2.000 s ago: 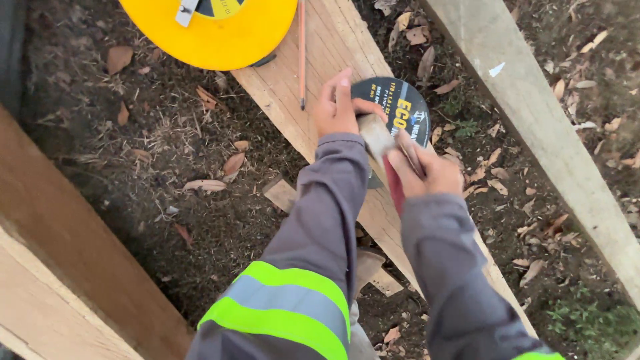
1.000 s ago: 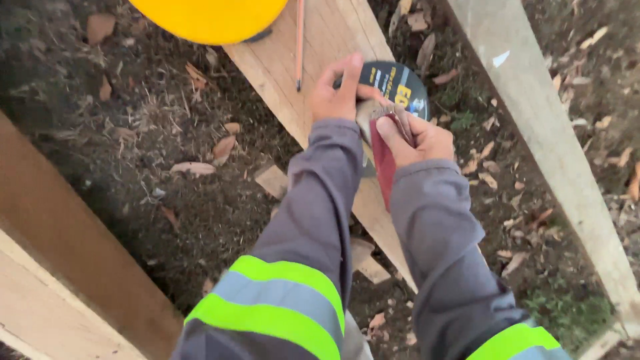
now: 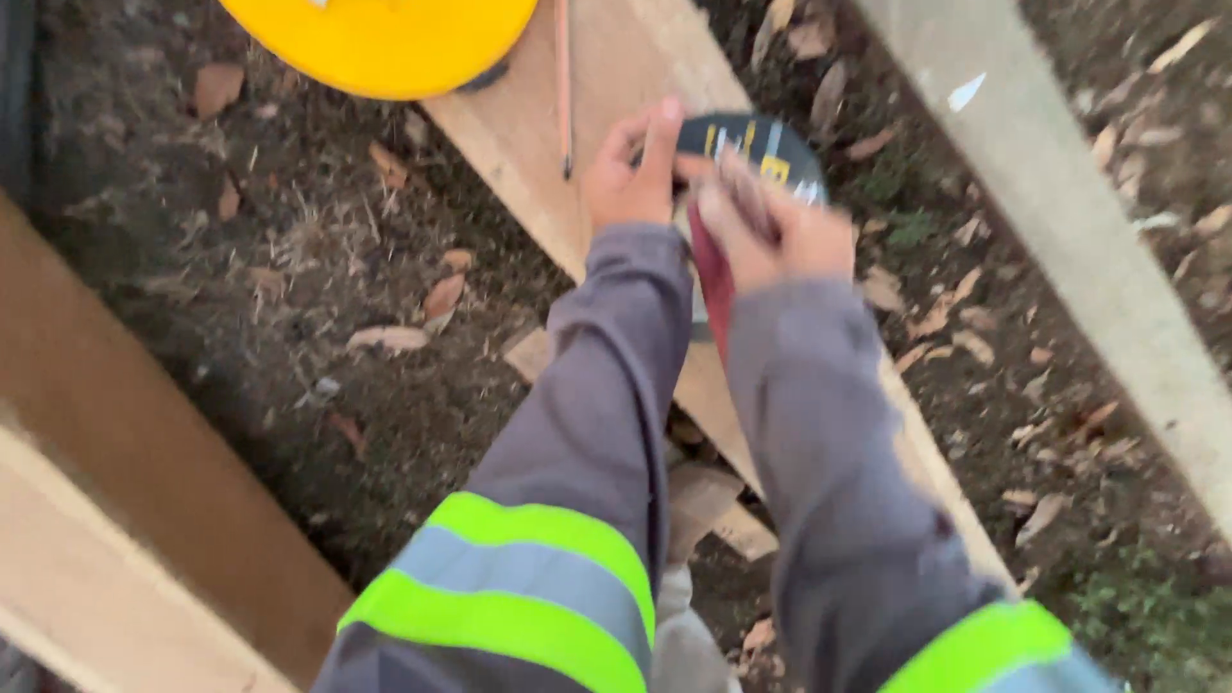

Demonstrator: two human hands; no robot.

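Note:
My left hand point(image 3: 635, 173) has its fingers closed on a small wooden piece, thumb pointing up, above a wooden plank point(image 3: 520, 144). Folded sandpaper point(image 3: 710, 265), red on one face, is pinched in my right hand point(image 3: 784, 226) and pressed near that piece; motion blur hides the exact contact. Under and beyond both hands a black abrasive disc point(image 3: 799, 144) with yellow writing lies on the plank. A pencil point(image 3: 564, 87) rests on the plank left of my left hand. At the top left sits a yellow round tape reel point(image 3: 385, 43), partly out of view.
A grey weathered beam point(image 3: 1049, 183) runs diagonally at the right. Thick timber point(image 3: 125, 462) crosses the lower left. Wood offcuts point(image 3: 712, 510) lie on the ground below the plank, among soil and dry leaves point(image 3: 388, 338). A shoe or trouser leg shows at the bottom.
Both hands stay together over the disc. The right hand with the sandpaper has shifted and turned slightly against the piece in the left hand.

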